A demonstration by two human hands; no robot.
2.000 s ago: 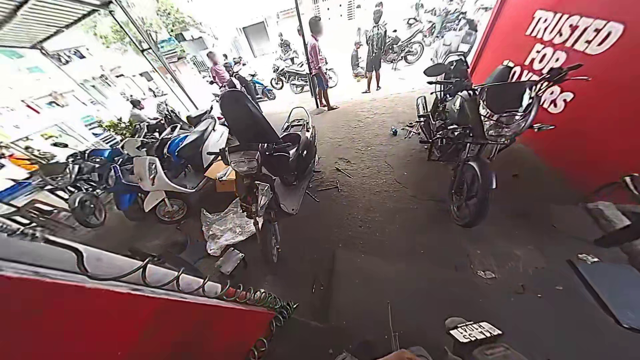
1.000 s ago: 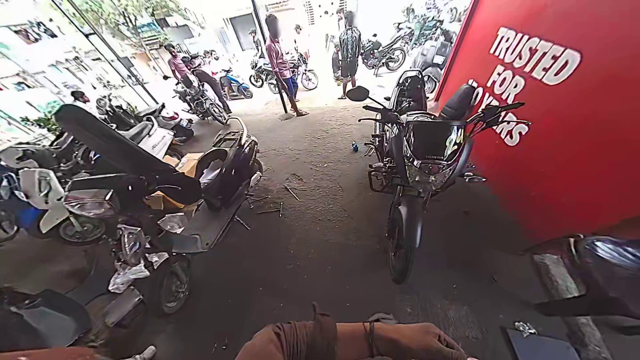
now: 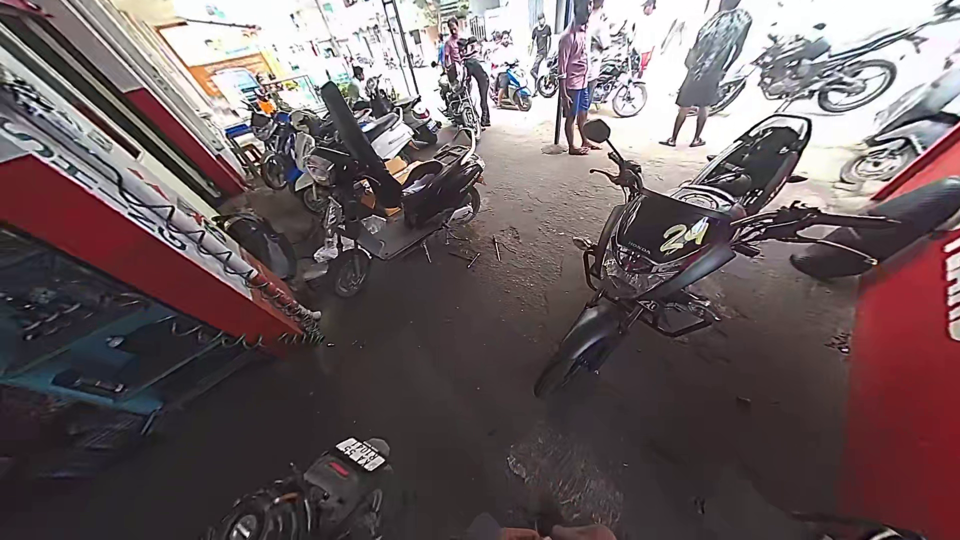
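At the bottom edge, small skin-coloured shapes (image 3: 581,532) are cut off by the frame; whether they are my hands or feet, I cannot tell, nor whether they hold anything. Ahead and to the right, a dark Honda motorcycle (image 3: 637,247) stands with its front wheel towards me. A black scooter (image 3: 442,180) with its long seat (image 3: 360,142) raised stands at the left, and several tools (image 3: 496,248) lie on the ground beside it. Close by at the lower left is the tail of another motorcycle (image 3: 337,484), bearing a number plate.
A red and white structure (image 3: 135,232) with a coiled hose (image 3: 262,281) borders the left. The red wall (image 3: 900,397) is at the right, with a dark motorcycle seat (image 3: 892,225) near it. Several people and parked motorcycles are at the open street side.
A forearm and hand stretched across the bottom one second ago; that forearm is no longer seen. The view has swung widely.
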